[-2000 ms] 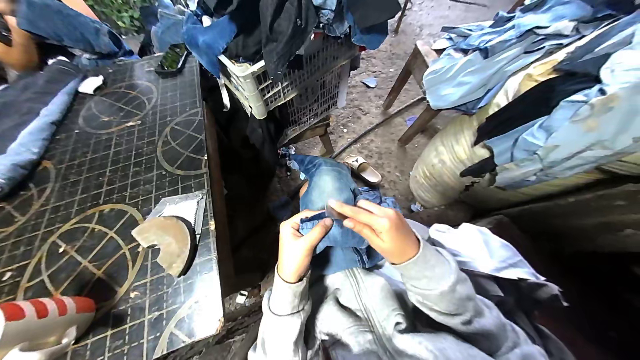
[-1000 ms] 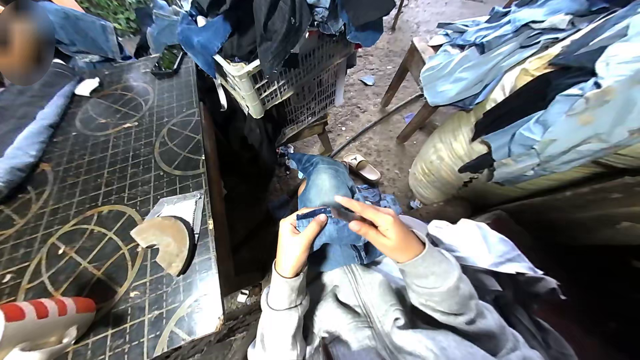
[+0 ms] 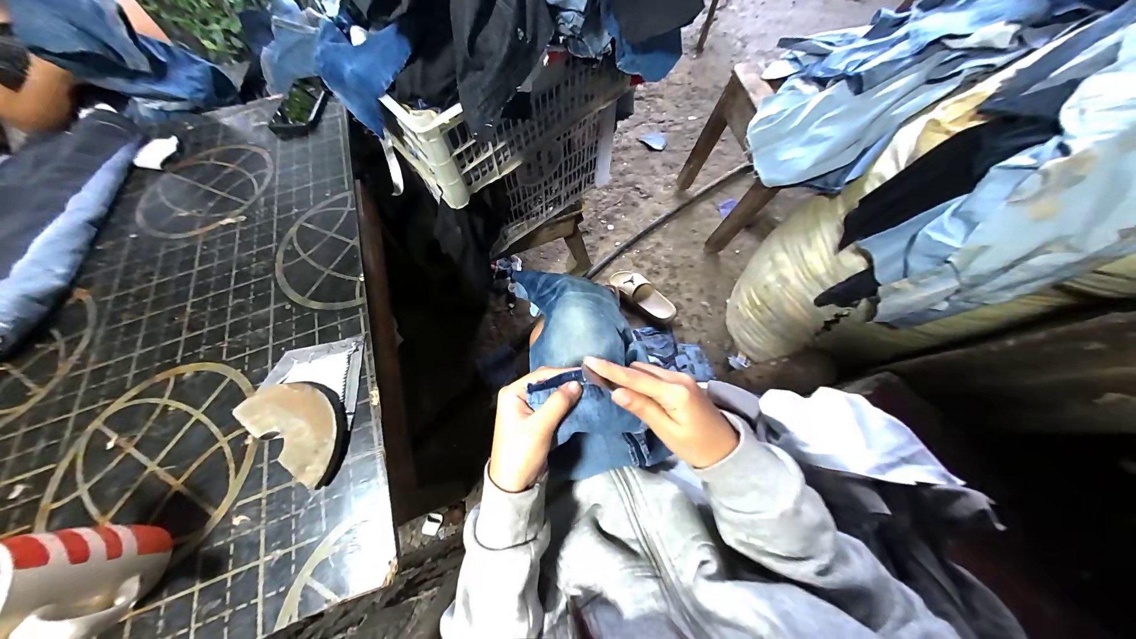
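Observation:
My left hand (image 3: 530, 426) pinches a narrow strip of dark blue denim (image 3: 556, 382) between thumb and fingers, above my lap. My right hand (image 3: 666, 404) meets it from the right, its fingers around a small dark flat object (image 3: 596, 376) whose kind I cannot tell, held against the strip's end. Under both hands lies blue denim cloth (image 3: 581, 324) over my knee, with more pieces beside it.
At left stands a dark patterned table (image 3: 204, 302) with a curved tan piece (image 3: 297, 430) and a striped red and white object (image 3: 84, 559). Ahead are a plastic crate (image 3: 453, 160) with denim, a slipper (image 3: 643, 295) and a wooden stool (image 3: 737, 115). Garments cover a sack (image 3: 781, 297) at right.
The fingers of my right hand have shifted slightly at the end of the denim strip. My left hand stays in about the same place, with the strip in its pinch.

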